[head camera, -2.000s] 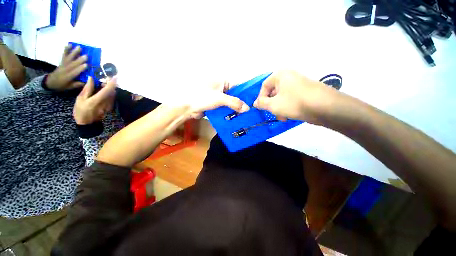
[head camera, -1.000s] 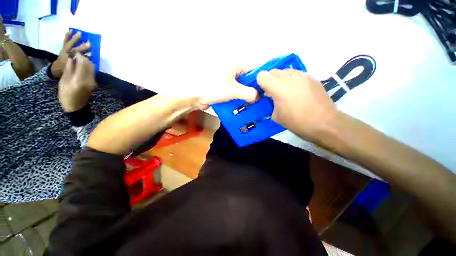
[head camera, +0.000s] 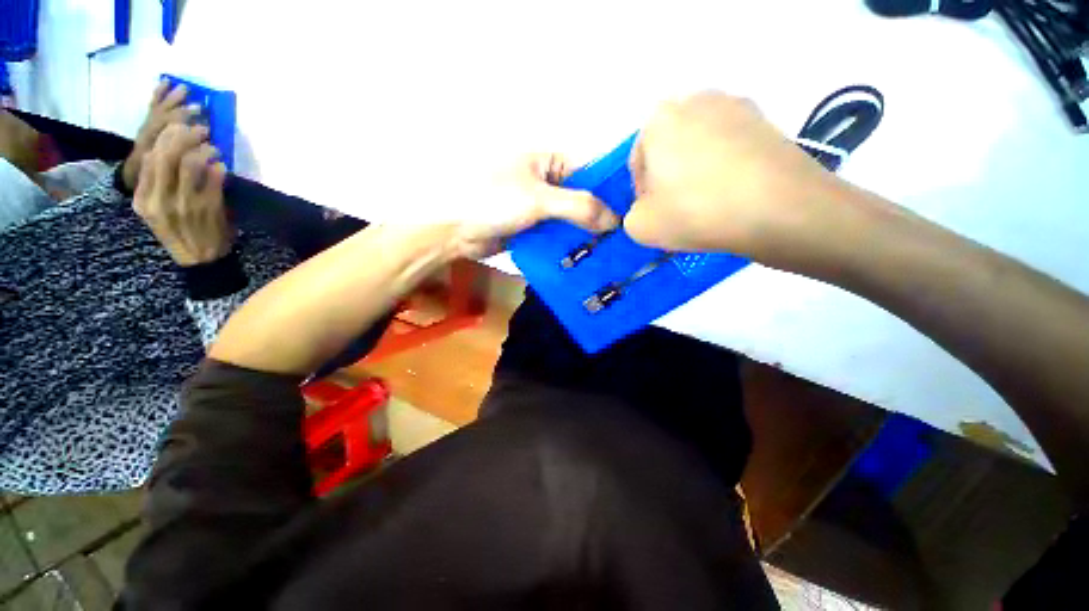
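A blue plastic tray (head camera: 639, 304) lies tilted at the near edge of the white table. Two USB plugs with silver tips, one of them the lower plug (head camera: 604, 297), lie in its slots. My left hand (head camera: 525, 209) holds the tray's left side, with the thumb pressed near the upper plug. My right hand (head camera: 705, 179) is bent over the tray's upper right part, fingers closed at the cable; the fingertips are partly hidden. The black cable loop (head camera: 846, 119) with a pale band sticks out beyond my right hand.
A heap of black cables (head camera: 1051, 48) lies at the top right of the white table (head camera: 394, 96). At left a neighbouring worker's hands (head camera: 179, 191) hold another blue tray (head camera: 220, 119). A red stool (head camera: 346, 432) stands below. Blue pieces lie at the top left.
My right hand has risen slightly over the tray, and the cable loop beyond it has shifted up and is more covered. My left hand has kept its hold on the tray.
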